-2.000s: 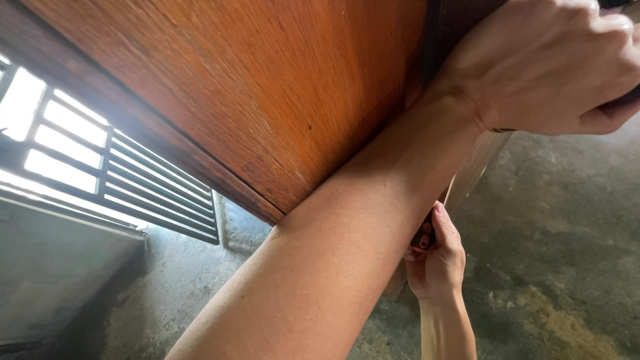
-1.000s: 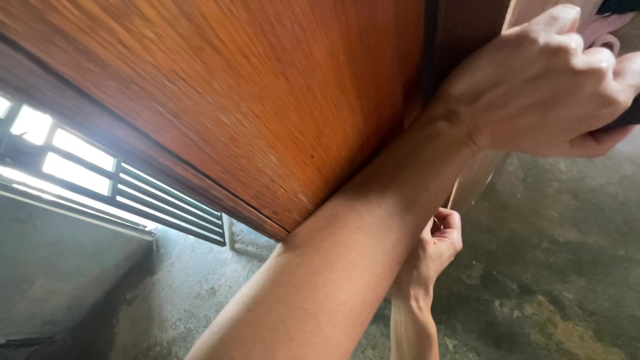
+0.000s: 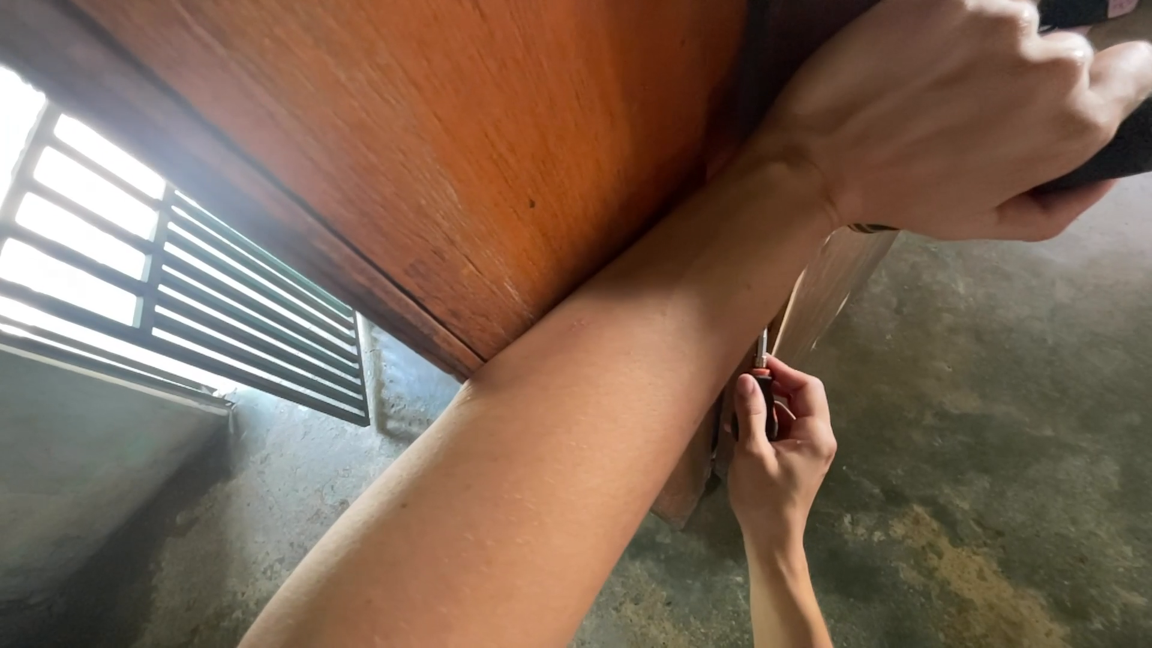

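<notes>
My left hand [image 3: 954,117] is at the upper right, its fingers curled around a black object [image 3: 1111,148] that is mostly hidden and partly cut off by the frame. The left forearm crosses the view and lies against the edge of a brown wooden panel [image 3: 432,162], perhaps a door. Below that forearm, my right hand [image 3: 783,441] grips the black handle of a screwdriver [image 3: 765,396] with a red band. Its metal shaft points up beside a pale wooden edge [image 3: 832,288]; the forearm and panel hide the tip.
Dark window bars [image 3: 252,306] with bright light behind them are at the left, above a grey-green wall [image 3: 99,468]. A worn concrete floor [image 3: 990,405] spreads below and to the right. The lower end of a wooden piece [image 3: 684,490] shows behind the left forearm.
My right hand has turned, and the screwdriver's handle and shaft now show in it; a second ago its fingers hid them. My left hand keeps about the same place and pose.
</notes>
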